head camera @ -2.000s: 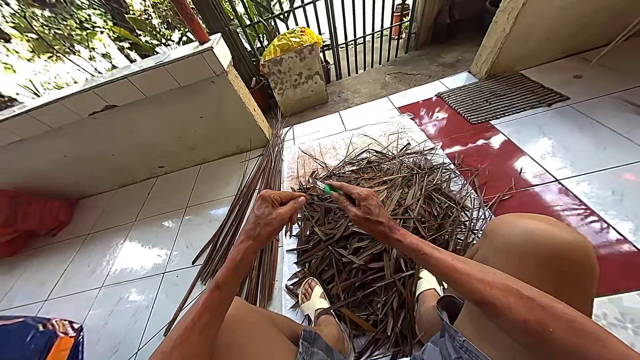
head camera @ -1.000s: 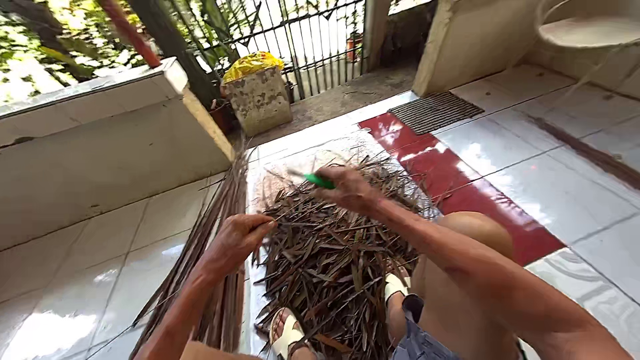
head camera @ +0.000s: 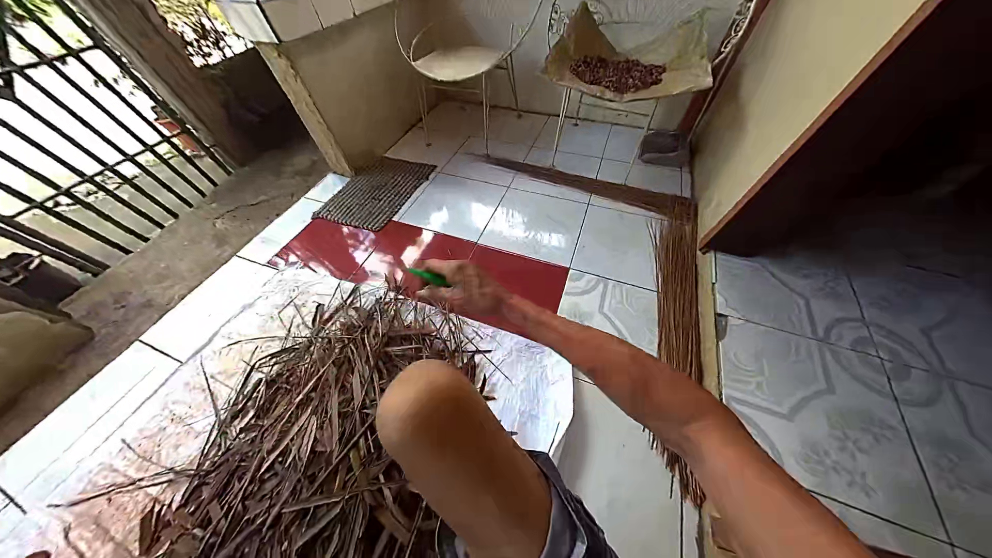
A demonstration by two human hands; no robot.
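Observation:
My right hand [head camera: 469, 288] is closed around a green-handled knife [head camera: 428, 277], its blade blurred, above the far right edge of a heap of dry brown leaf strips [head camera: 310, 411]. The strips lie on a pale sheet [head camera: 535, 380] on the floor. A thin strand may run beside the hand, but blur hides it. My left hand is out of view. Along the right wall lies a bundle of thin brown leaf ribs [head camera: 678, 310], and more ribs [head camera: 581, 184] stretch across the tiles toward the chairs.
My bent knee [head camera: 434, 403] rises beside the heap. A woven doormat [head camera: 376, 192] lies past the red tiles. Behind stand a round wire chair [head camera: 457, 63] and another chair bearing a sheet [head camera: 686, 58] with dark red pieces on it. A barred gate [head camera: 85, 139] is at left.
The view has swung far to the right. My left hand, seen earlier near the knife and strips, has left the frame. My right hand still holds the green-handled knife.

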